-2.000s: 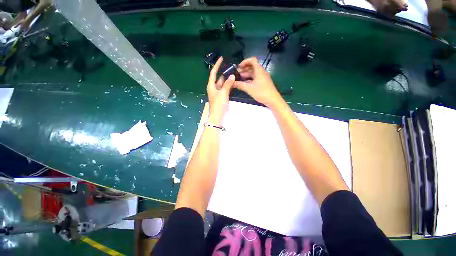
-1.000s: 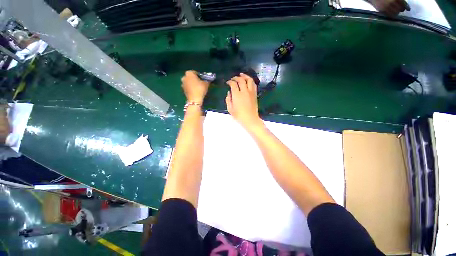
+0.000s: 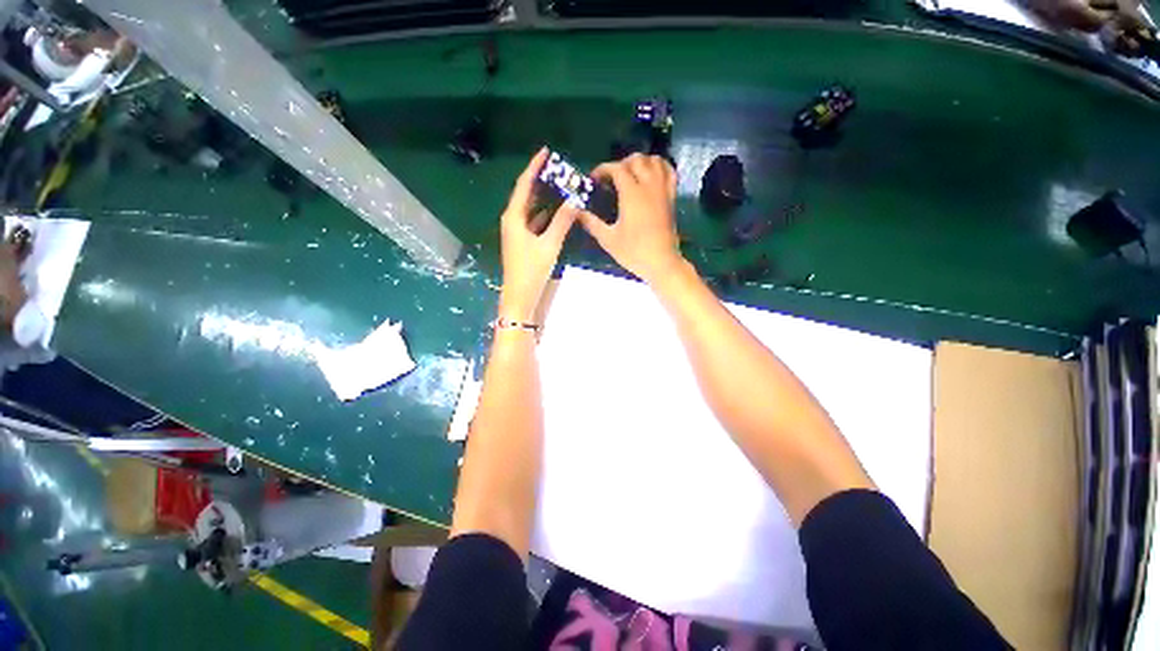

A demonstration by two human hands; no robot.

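An open electronic unit [image 3: 567, 181], black with a speckled white face, is held above the green bench, just beyond the white sheet. My left hand [image 3: 529, 235] grips its left side with thumb and fingers. My right hand [image 3: 640, 214] is at its right side, thumb against the unit, fingers bent. Whether the right hand holds another small part is hidden. A plain black cover or unit [image 3: 724, 185] lies on the bench right of my right hand, with a thin black cable [image 3: 768, 225] near it.
More units lie farther back, one with yellow marks [image 3: 824, 115]. The white work sheet [image 3: 725, 445] lies under my forearms, cardboard [image 3: 1002, 483] and a tray stack [image 3: 1113, 496] at right. A crumpled white cloth [image 3: 368, 361] lies left. A grey post [image 3: 299, 140] crosses upper left. Other people's hands show at the edges.
One second ago my hands were apart, the left with a unit and the right over a dark thing on the bench. Now they are together at the speckled unit. The view has shifted.
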